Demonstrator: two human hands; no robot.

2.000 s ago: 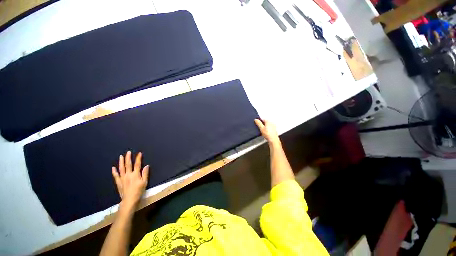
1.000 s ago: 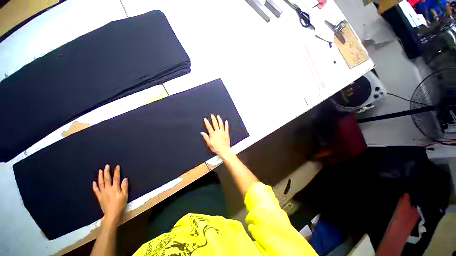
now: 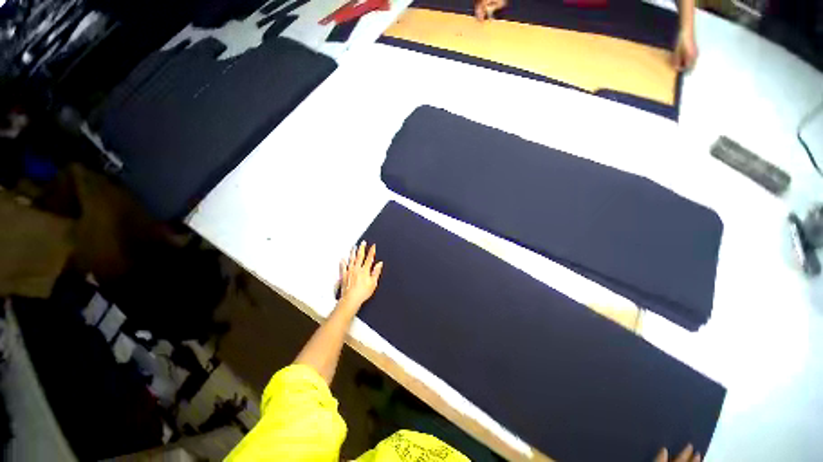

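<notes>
The near stack of cut pieces (image 3: pixel 523 334), dark and long, lies flat along the table edge in front of me. My left hand (image 3: pixel 360 275) rests on its left end with the fingers spread. My right hand (image 3: pixel 679 454) is mostly cut off by the bottom edge; only fingertips show on the stack's right end, so its grip cannot be told. The far stack of cut pieces (image 3: pixel 559 207) lies just beyond, with layered edges at its lower right.
Another person's hands (image 3: pixel 686 50) are on a tan paper pattern (image 3: pixel 541 50) over dark cloth across the white table (image 3: pixel 271 212). A grey metal bar (image 3: pixel 751 165) lies at right, a cutting machine (image 3: pixel 806 242) at the right edge. A dark fabric pile (image 3: pixel 217 108) is at far left.
The view has swung to the left. My left hand has moved to the stack's left end. My right hand has moved to its right end, now mostly out of the picture.
</notes>
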